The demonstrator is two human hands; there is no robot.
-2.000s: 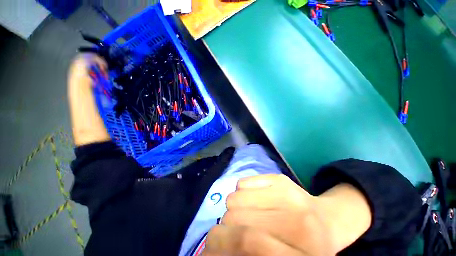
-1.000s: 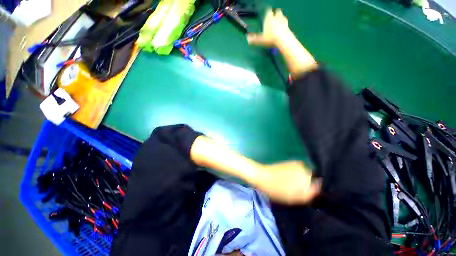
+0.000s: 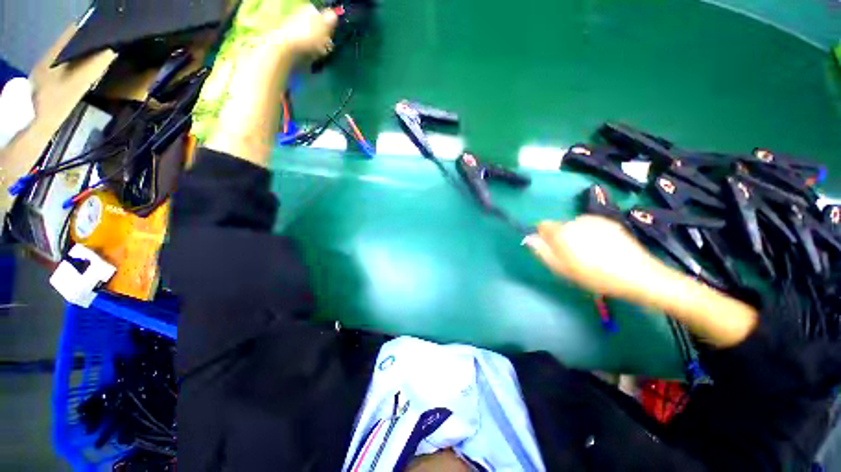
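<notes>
Two black battery clamps, one (image 3: 415, 124) behind the other (image 3: 479, 177), lie on the green mat (image 3: 415, 249) in front of me. Their thin black leads run towards my right hand (image 3: 586, 253), whose fingertips are closed on them. A red and blue lead end (image 3: 604, 313) hangs below that hand. My left hand (image 3: 306, 35) is blurred at the top left, over the yellow-green wrapped roll. It is against black clamps (image 3: 349, 32); I cannot tell whether it grips one. More leads with red and blue ends (image 3: 360, 136) lie below it.
A large heap of black clamps (image 3: 719, 198) covers the right side of the bench. At left are an orange-yellow board (image 3: 124, 244), a white block (image 3: 81, 275), a carton (image 3: 46, 101) with black cables, and a blue crate (image 3: 74, 369) below. A red bin (image 3: 662, 398) is under the right edge.
My left hand has moved from near my body to the upper left. My right hand has drawn back from the far bench to the right. Two clamps now lie mid-mat.
</notes>
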